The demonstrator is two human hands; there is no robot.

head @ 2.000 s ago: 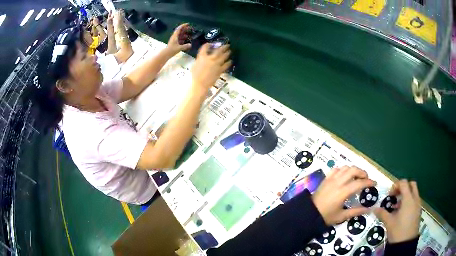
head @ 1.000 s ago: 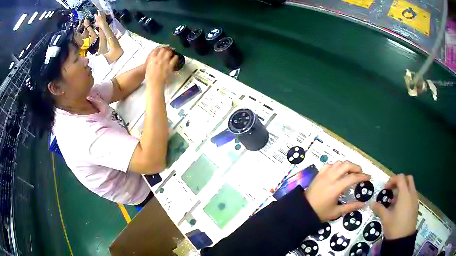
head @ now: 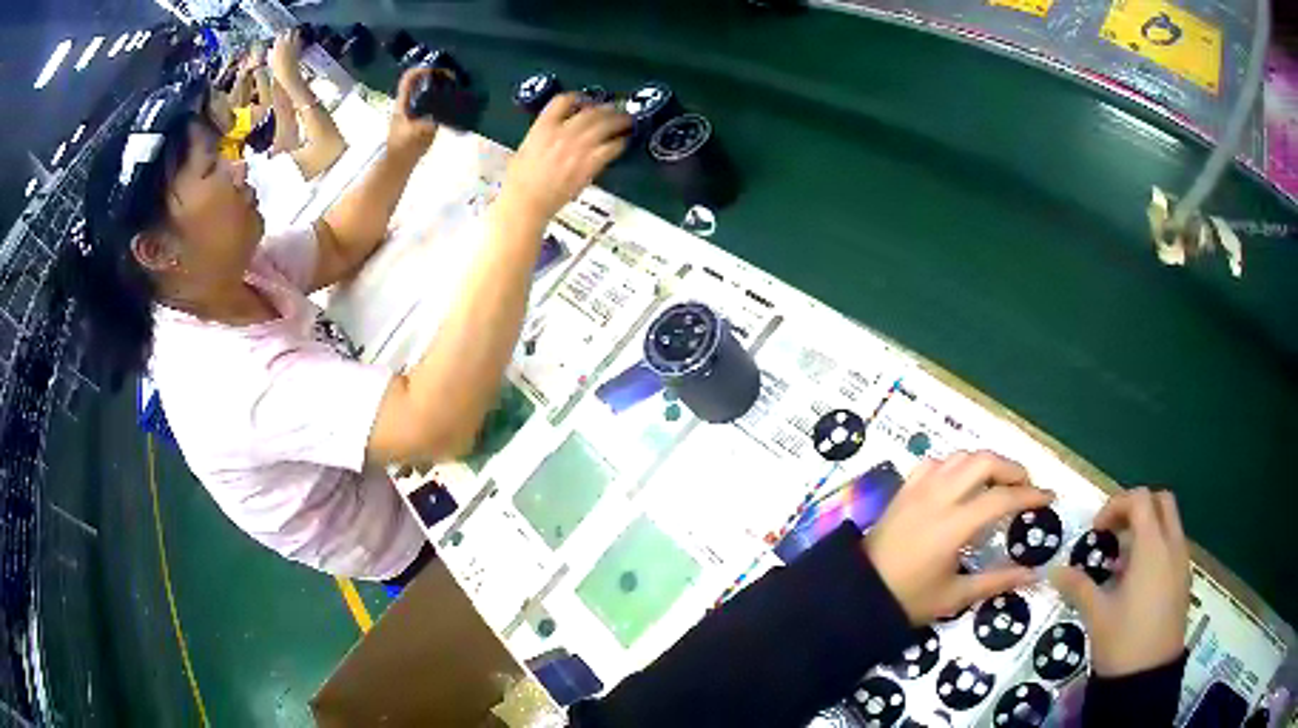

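Flat black discs with white spots lie in rows in a clear blister tray (head: 1014, 580) at the lower right of the bench. My left hand (head: 957, 538) rests at the tray's upper left, its thumb and fingers around a disc (head: 1033, 536); I cannot tell if it grips the disc or the tray edge. My right hand (head: 1139, 580) holds a disc (head: 1095, 555) between thumb and fingers at the tray's right. A single disc (head: 839, 434) lies on the printed sheet. A black cylindrical unit (head: 702, 361) stands upright on the bench.
A co-worker in pale pink (head: 271, 413) sits at left, one hand holding a black unit, the other over units on the green conveyor belt (head: 911, 213). A brown cardboard box (head: 420, 654) is at lower left. A pale cord (head: 1236, 157) hangs at upper right.
My hands have barely moved. The co-worker's nearer hand has moved from the bench to the belt units, and the other hand now holds a black unit farther back. Units on the belt have shifted towards the right.
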